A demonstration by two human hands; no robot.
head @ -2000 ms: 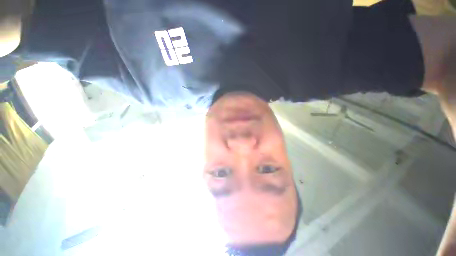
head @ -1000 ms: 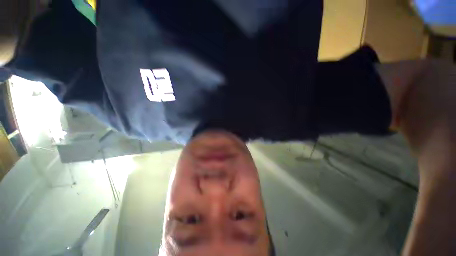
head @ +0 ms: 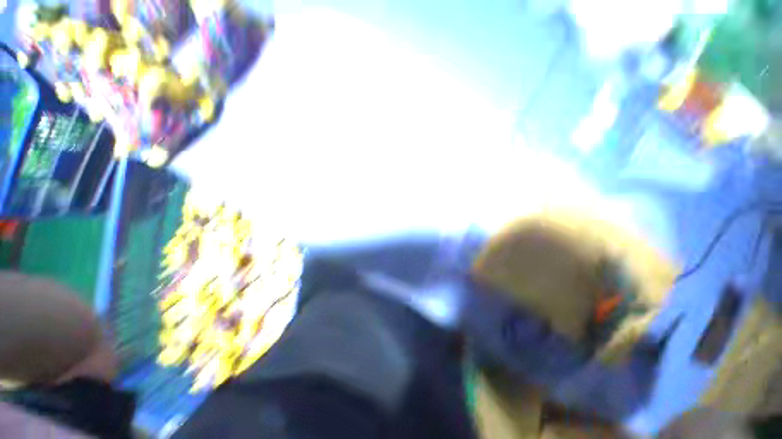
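Note:
The view is heavily blurred, with white glare across the middle. I cannot make out either hand. A dense group of small yellow toys [head: 227, 296] lies left of the dark clothing at the bottom. More yellow toys with multicoloured parts [head: 129, 69] form a heap at the upper left. A tan-brown shape that looks like cardboard [head: 536, 261] lies right of centre on the blue surface. A dark thing with an orange-red spot [head: 607, 305] shows at its right side; its outline is unclear.
A blue-edged container [head: 17, 129] stands at the left edge. A thin dark cord [head: 729, 231] curves at the right. A yellow, orange and white item [head: 703, 107] and green material [head: 742, 43] show at the upper right. A rounded skin-toned shape [head: 47, 330] is at the left edge.
Earlier the camera faced a person's upside-down face, a dark shirt and a ceiling. Now it looks down at the work area with toys and the blue surface.

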